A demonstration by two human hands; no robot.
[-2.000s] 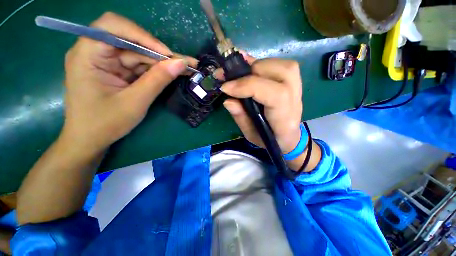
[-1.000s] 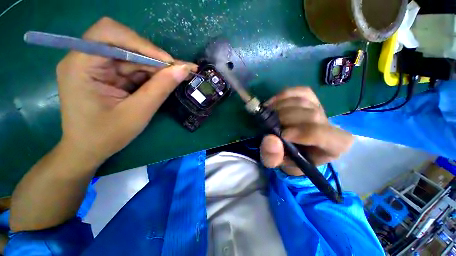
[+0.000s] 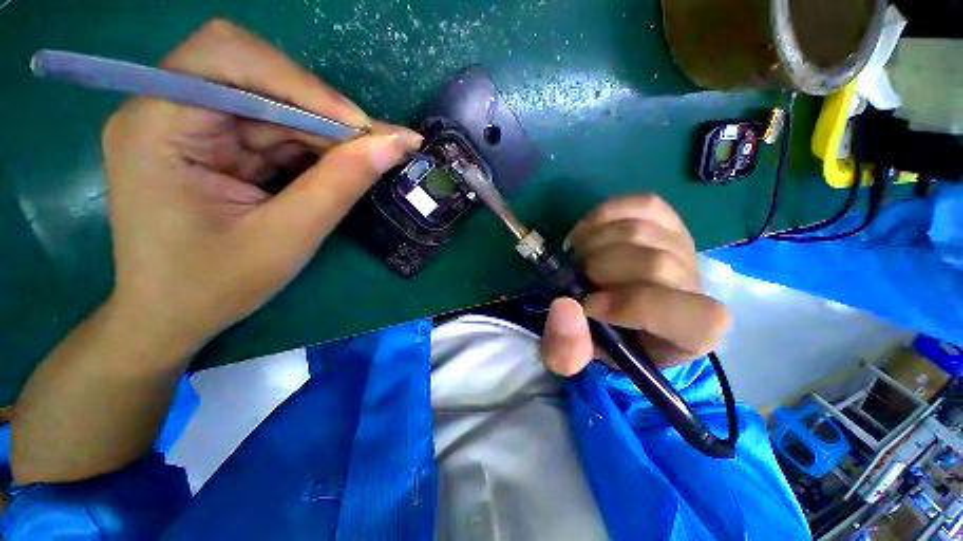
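Note:
A small dark rounded-square housing (image 3: 431,188) with white and green patches inside sits on a black fixture (image 3: 407,256), whose flat dark plate (image 3: 484,111) has a hole. My left hand (image 3: 238,180) holds silver-grey tweezers (image 3: 201,95); their pointed end is at the housing's upper left part, partly behind my fingertips. My right hand (image 3: 644,280) holds the black handle of a soldering iron (image 3: 644,380). The iron's metal tip lies over the housing's upper right part; whether it touches cannot be told.
A second similar housing (image 3: 729,148) lies to the right on the green mat (image 3: 612,137). A brown round pot (image 3: 729,42) stands at the back right, beside a yellow tray (image 3: 834,137). Black cables (image 3: 784,190) run along the bench edge. Pale specks lie behind the fixture.
The iron has swung from upright over the housing to a slant from the lower right, and its tip is now over the housing. My right hand has moved right and down. The tweezers have shifted slightly left.

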